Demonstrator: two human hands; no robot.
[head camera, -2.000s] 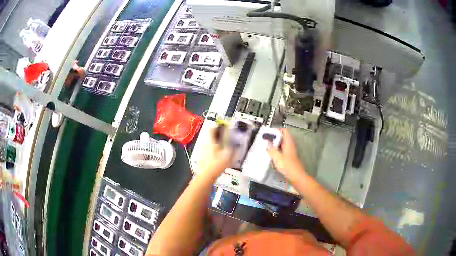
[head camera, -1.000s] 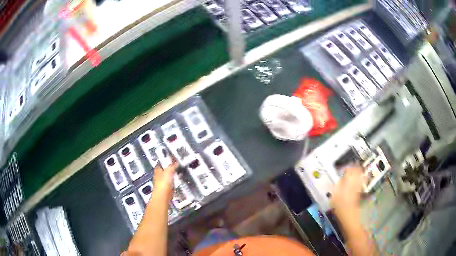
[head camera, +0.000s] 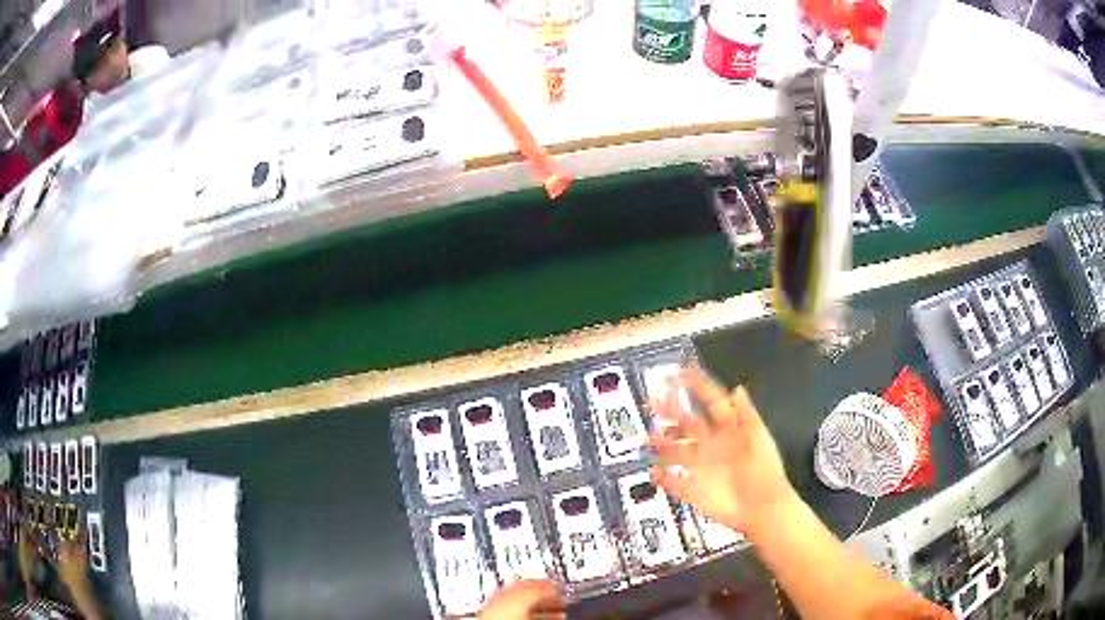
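A clear blister tray (head camera: 411, 523) lies on the dark bench, with white housings (head camera: 488, 443) in two rows, their dark ovals toward the conveyor. My right hand (head camera: 725, 466) is over the tray's right end, fingers spread and blurred. It partly covers a white housing (head camera: 668, 374) in the far right pocket; whether it grips anything is unclear. My left hand (head camera: 527, 598) is at the tray's near edge, cut off by the bottom of the picture; its grip is unclear.
A white fan (head camera: 865, 446) and red bag (head camera: 917, 418) lie right of the tray. Another filled tray (head camera: 937, 327) and the machine (head camera: 933, 533) are farther right. White sheets (head camera: 182, 545) lie left. A post stands beyond the green conveyor (head camera: 364, 291). Another person's hands (head camera: 70, 560) show lower left.
The view has swung left along the bench. My right hand has moved from the machine fixture to the tray's right end. My left hand has moved from mid-tray to its near edge.
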